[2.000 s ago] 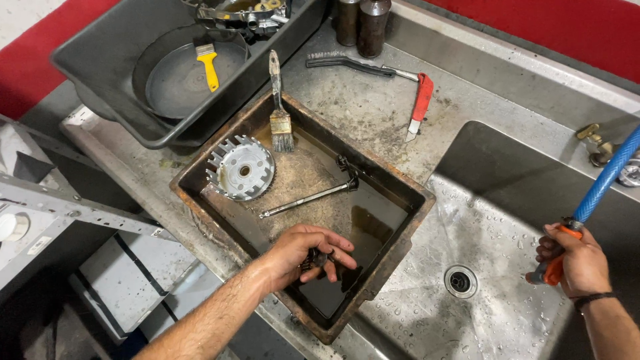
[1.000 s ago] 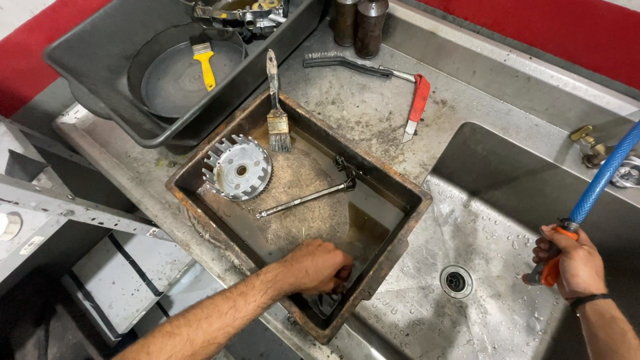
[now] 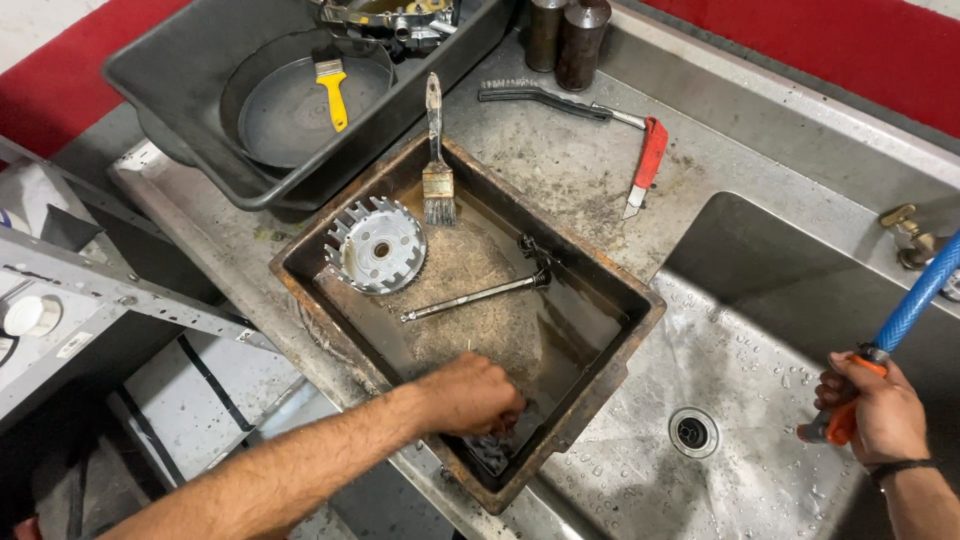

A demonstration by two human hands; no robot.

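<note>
My left hand (image 3: 476, 397) reaches down into the near corner of a dirty metal tray (image 3: 626, 352) holding shallow murky liquid. Its fingers are curled and point down; whether they hold small dark parts there cannot be seen. My right hand (image 3: 885, 412) grips an orange spray nozzle (image 3: 844, 421) on a blue hose (image 3: 919, 292) above the sink. Inside the tray lie a toothed metal clutch basket (image 3: 381, 247) and a thin metal shaft (image 3: 472, 298) with a dark fitting at one end. A worn paintbrush (image 3: 437, 172) leans over the far corner, bristles down.
A black plastic tub (image 3: 172, 112) at the back left holds a round pan (image 3: 262, 112), a yellow-handled brush (image 3: 335, 94) and an engine casing (image 3: 397, 22). Behind the tray are a wire brush (image 3: 544, 97), a red utility knife (image 3: 649, 154) and dark bottles (image 3: 581, 45). The sink drain (image 3: 693, 432) is at right.
My left hand was palm up over the tray with small dark parts in its fingers; it has lowered into the tray's near corner and turned over. My right hand keeps its grip on the nozzle.
</note>
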